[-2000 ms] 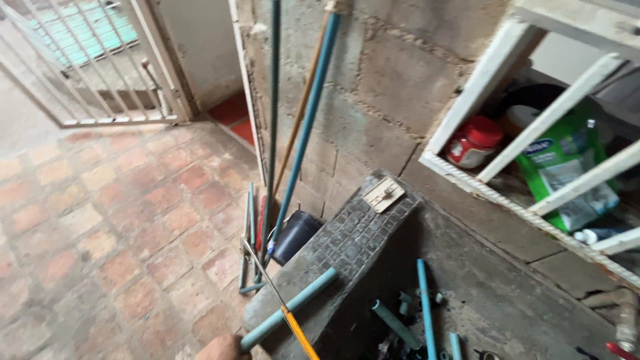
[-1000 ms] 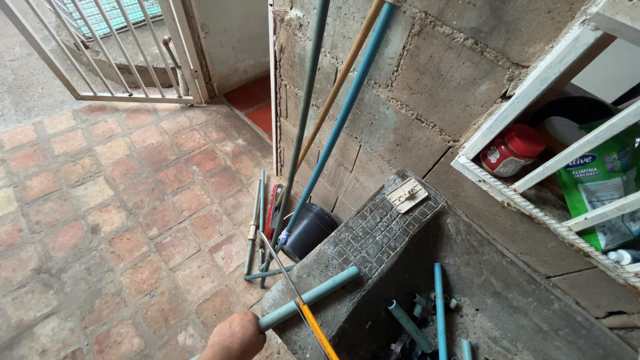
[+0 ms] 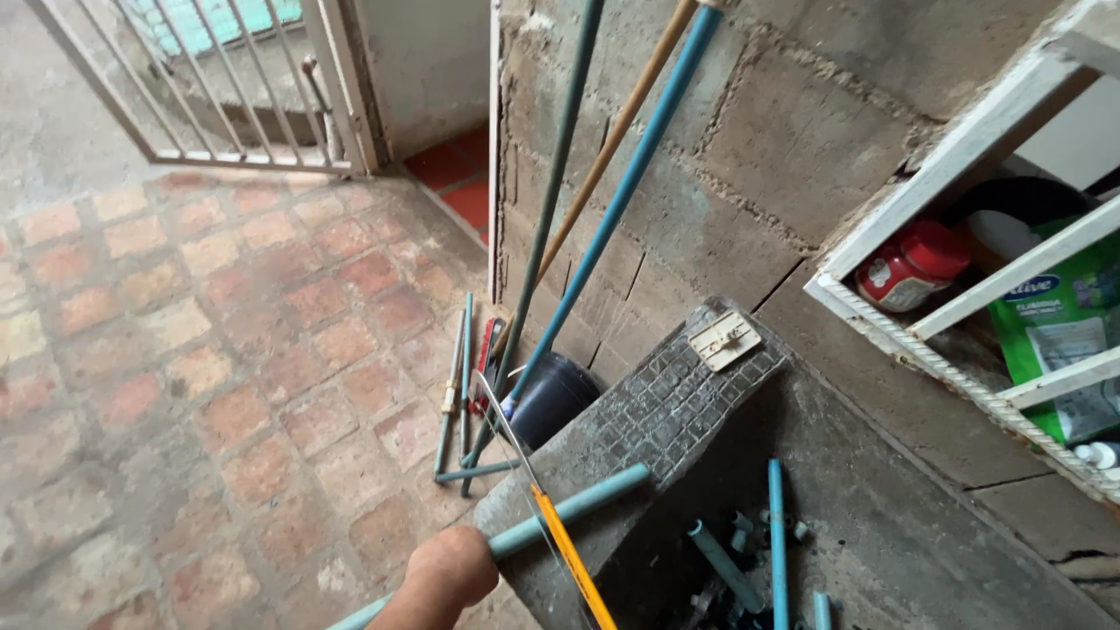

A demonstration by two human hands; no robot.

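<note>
My left hand (image 3: 453,564) is closed around a light blue-green plastic pipe (image 3: 584,506), whose far end lies over the rim of a concrete sink. Across the pipe, just past my hand, runs a hacksaw (image 3: 560,547) with a yellow frame and a thin metal front. Its blade side meets or passes close to the pipe; whether it touches cannot be told. My right hand is out of view, beyond the lower edge where the saw's rear end is hidden.
Cut pipe pieces (image 3: 776,542) lie in the concrete sink (image 3: 840,437). A soap dish (image 3: 724,339) sits on its ribbed ledge. Poles (image 3: 626,188) lean on the block wall beside a dark bucket (image 3: 553,398). A barred shelf (image 3: 962,402) is at right, a gate (image 3: 249,162) at upper left.
The view has shifted somewhat. My left hand stays on the pipe and shows more fully than two seconds ago. The hacksaw remains across the pipe.
</note>
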